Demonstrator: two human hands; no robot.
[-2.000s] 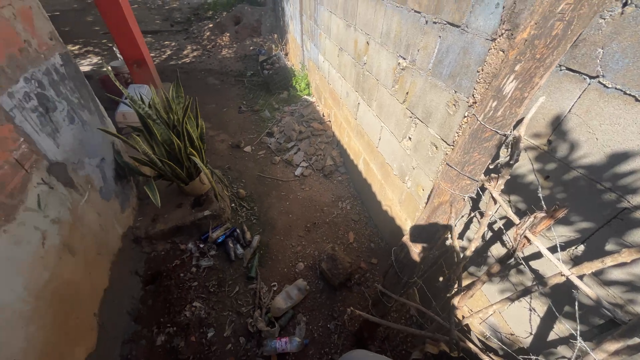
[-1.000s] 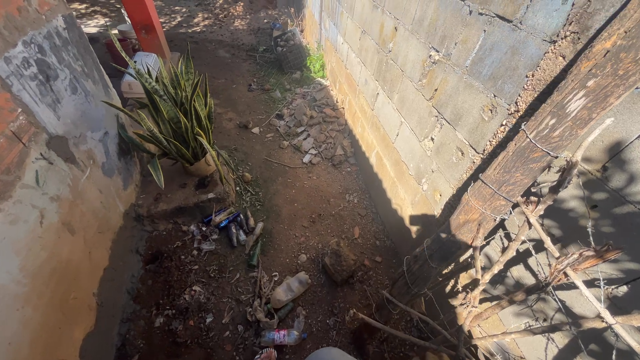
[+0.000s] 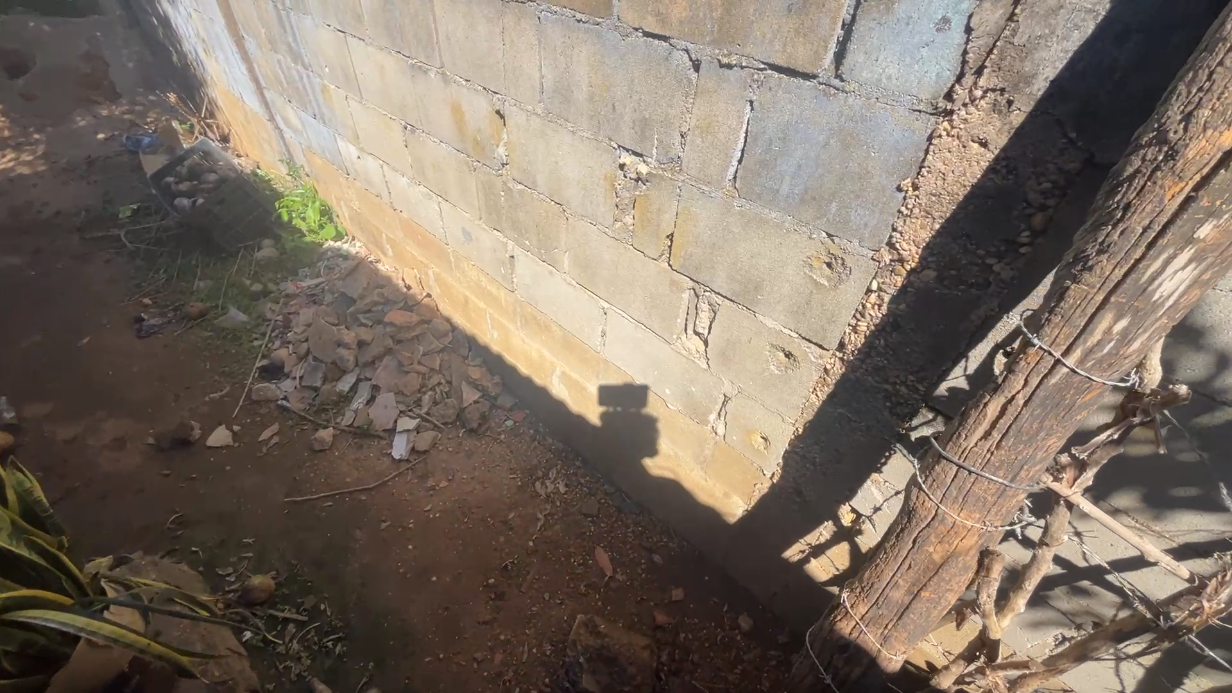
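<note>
Neither my left hand nor my right hand is in the head view. A concrete block wall (image 3: 597,192) runs from the upper left down to the lower right, and a dark shadow with a boxy top falls on its lower courses. At the right leans a weathered wooden post (image 3: 1039,404), with wire looped around it and dry branches (image 3: 1049,539) beside it. Broken rubble (image 3: 375,356) is heaped on the dirt along the wall's foot. At the lower left are the yellow-edged leaves of a snake plant (image 3: 48,577).
Farther back by the wall lies a dark crate (image 3: 207,192) with rounded pieces in it, beside a green weed (image 3: 308,207). A stone (image 3: 611,654) sits on the shaded dirt at the bottom edge. Barbed wire (image 3: 1136,587) runs among the branches.
The view has swung right and closer to the wall. The bottles on the ground and the red post, seen earlier, are out of view, and only part of the snake plant shows.
</note>
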